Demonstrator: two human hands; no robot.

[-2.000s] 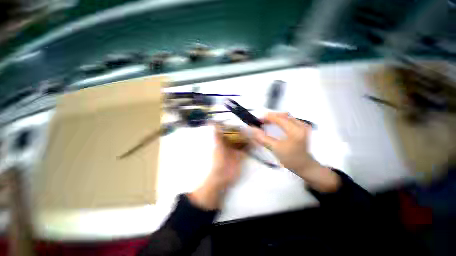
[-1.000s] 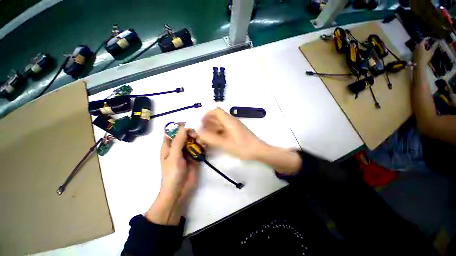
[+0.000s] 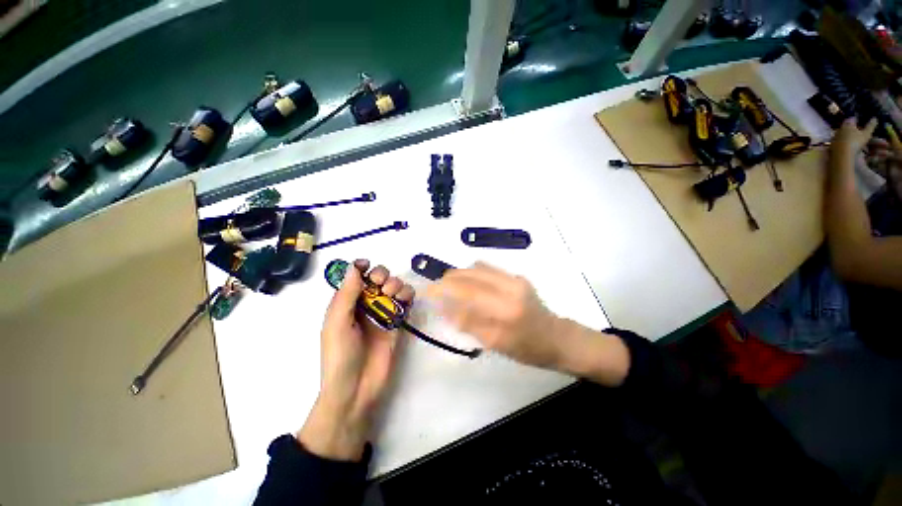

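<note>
My left hand (image 3: 358, 341) holds an open unit with a yellow-and-black inner pack (image 3: 381, 306). A green circuit board (image 3: 338, 274) shows at its upper left end, and a black output lead (image 3: 440, 344) runs out to the lower right. My right hand (image 3: 499, 314) is blurred, just right of the unit, beside a black cover plate (image 3: 431, 267) on the bench. Its fingertips are too blurred to tell whether it holds anything. A second cover plate (image 3: 496, 238) lies behind it.
Waiting units (image 3: 293, 245) lie left of my hands, by a cardboard sheet (image 3: 109, 346). A small black stack (image 3: 441, 186) is behind. More units (image 3: 281, 104) are on the green conveyor beyond a metal upright (image 3: 485, 59). At right are the neighbour's units (image 3: 703, 124) and a person's arm (image 3: 846, 212).
A second cover plate now lies on the bench beside my right hand. My right hand has moved right and down, away from the unit. My left hand still holds the unit.
</note>
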